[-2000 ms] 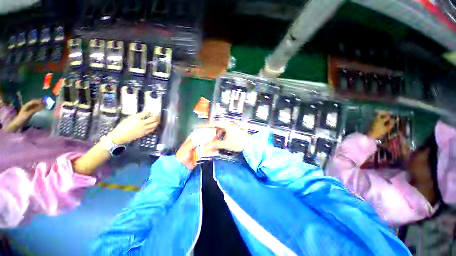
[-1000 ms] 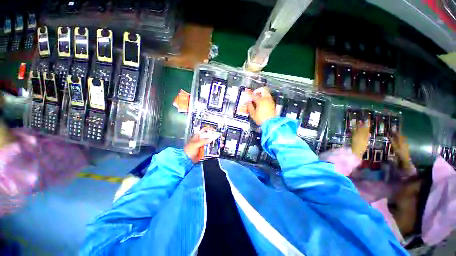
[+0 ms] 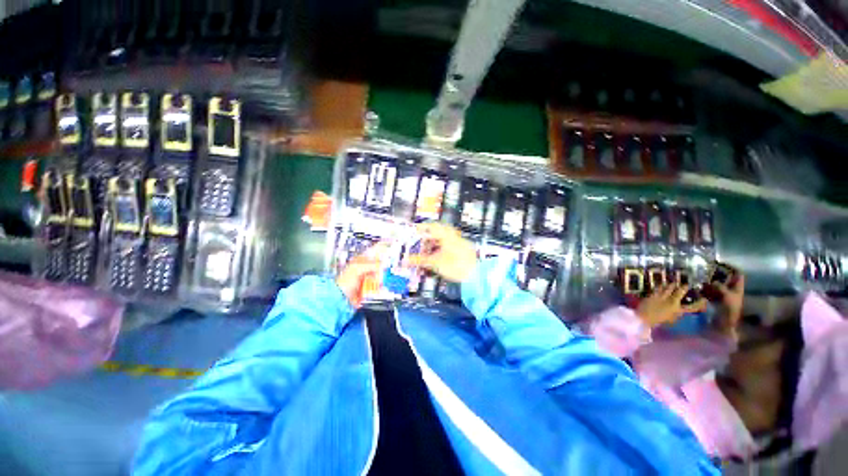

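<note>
A clear phone tray (image 3: 346, 160) lies in front of me, with dark phones lying back up in two rows. An orange-red piece (image 3: 430, 204) lies on one phone in the back row. My left hand (image 3: 361, 275) is at the tray's front left and holds a bunch of orange-red and blue-white pieces (image 3: 397, 282). My right hand (image 3: 448, 252) is beside it over the front row, its fingertips close to the bunch. Blur hides whether the right fingers grip a piece.
A tray of gold-framed keypad phones (image 3: 223, 127) lies left. Orange-red pieces (image 3: 318, 210) lie on the green mat between the trays. A metal post (image 3: 476, 70) stands behind. Another person's hands (image 3: 693, 296) work at a tray on the right; a pink sleeve (image 3: 56, 327) is at left.
My right hand has come back from the back row to beside my left hand. An orange-red piece now shows on the phone there. The view has shifted; the left person's hand has left the gold-framed phones.
</note>
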